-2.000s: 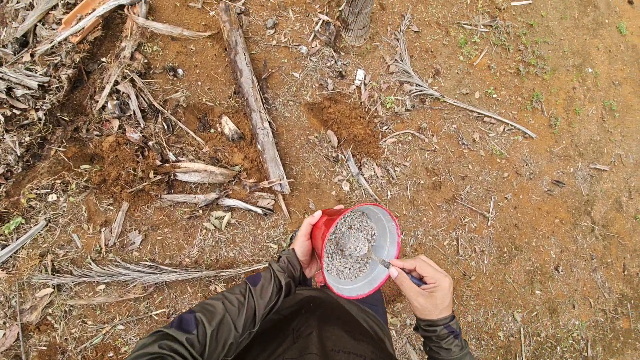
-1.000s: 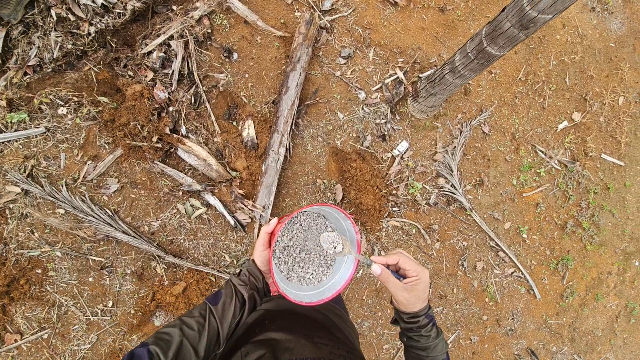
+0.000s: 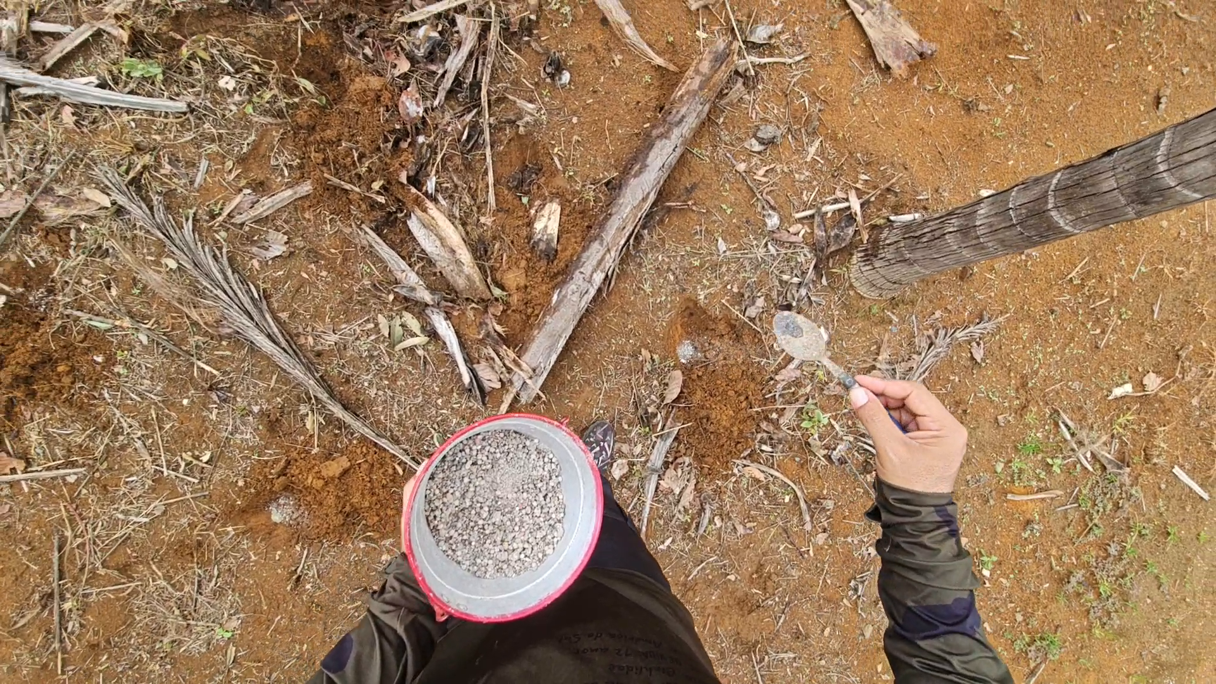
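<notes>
My left hand point(image 3: 408, 494), mostly hidden behind the bucket, grips the left side of a red-rimmed bucket point(image 3: 578, 532) with a pale grey inside. Grey granules point(image 3: 494, 503) lie in it. Off to the right, my right hand point(image 3: 917, 432) holds a metal spoon point(image 3: 803, 338) by its dark handle, with the bowl pointing up and left. The spoon's bowl looks almost bare, with some grey residue. Left of the spoon, a small heap of pale granules point(image 3: 689, 352) lies at the upper edge of a patch of loose reddish soil point(image 3: 722, 404).
A slender ringed trunk point(image 3: 1026, 209) rises at the right. A weathered log point(image 3: 627, 218) lies across the middle ground, with bark pieces point(image 3: 446, 247) beside it. A dry palm frond point(image 3: 247, 309) lies at the left. Another pale heap point(image 3: 286, 510) sits near dug soil. My shoe point(image 3: 599, 445) shows beside the bucket.
My right hand has moved the spoon out of the bucket and away to the right. A pale heap now shows on the dug soil. The view has shifted.
</notes>
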